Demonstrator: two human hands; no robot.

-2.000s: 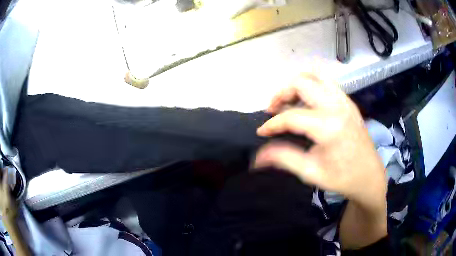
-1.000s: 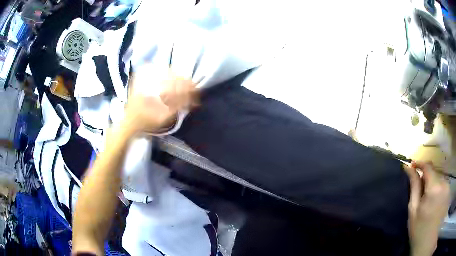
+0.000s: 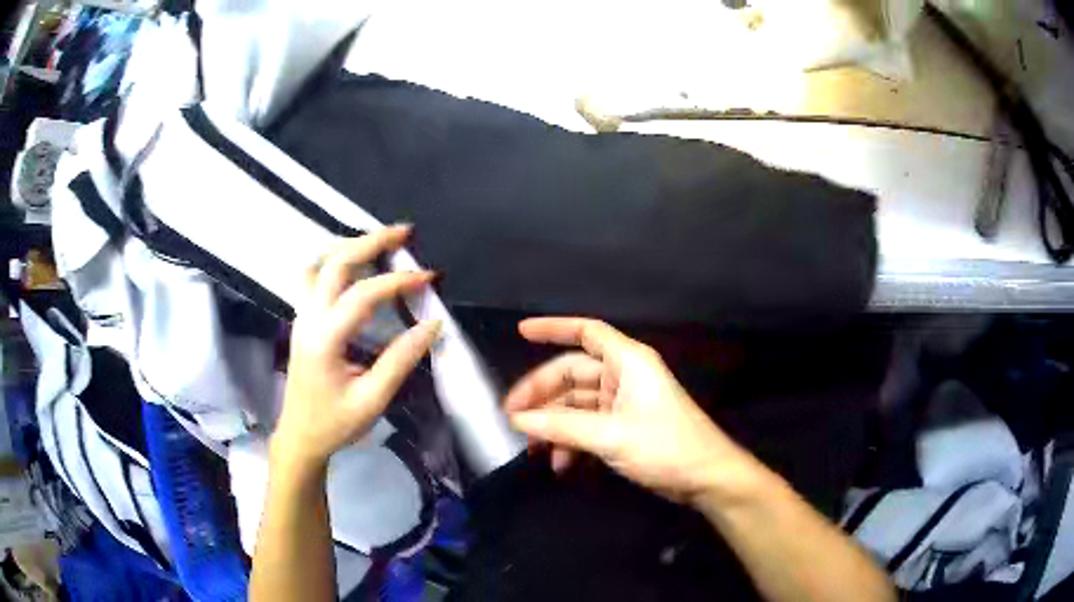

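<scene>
A long black fabric piece lies across the front of the white table, its left end by the white-and-black striped garment. My left hand pinches the lower edge of the striped garment between thumb and fingers. A narrow white strip of cloth, blurred, hangs down from there. My right hand is just right of the strip's lower end, fingers curled; whether it touches the strip is unclear.
Snips and black-handled scissors lie at the right. The bed plate is at the upper right, with a brown tab. A ruler strip runs along the table edge. Striped pieces are below right.
The view has swung right from one second ago. My right hand has let go of the black fabric's right end and come in beside my left hand. The white strip now shows between them.
</scene>
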